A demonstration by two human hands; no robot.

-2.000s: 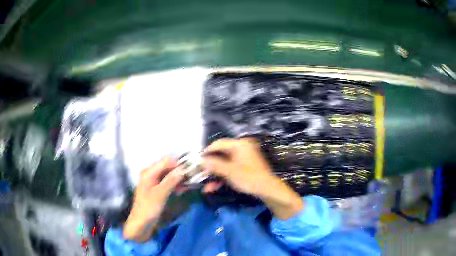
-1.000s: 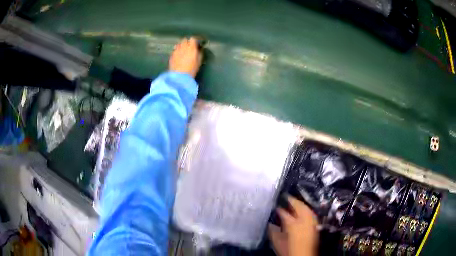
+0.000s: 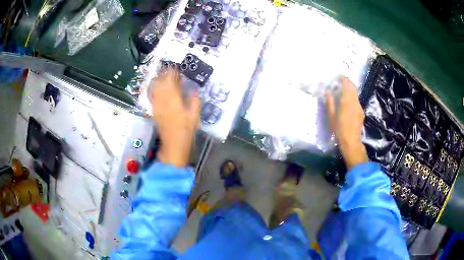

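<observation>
My left hand (image 3: 174,114) is blurred over the near left part of a clear blister tray (image 3: 231,84). Dark shapes show by its fingers, but I cannot tell if it grips one. A black camera cover plate (image 3: 197,69) with three rings lies just beyond it, and another black plate (image 3: 212,26) lies farther up the tray. My right hand (image 3: 348,117) is over a mostly blank, glaring white sheet or tray (image 3: 290,66). Its fingertips are closed on a small grey piece (image 3: 333,90), blurred, with a clear shiny bit beside it.
A black pocket tray (image 3: 392,96) with gold-ringed parts is at the right. A white machine table (image 3: 81,117) with a red button (image 3: 133,166) is at the left. A clear plastic bag (image 3: 94,23) lies on the green surface at the upper left. My feet show below the trays.
The view has turned left toward the machine table. My left hand has come back from the far green surface to the blister tray. My right hand has moved from the black tray to over the white sheet.
</observation>
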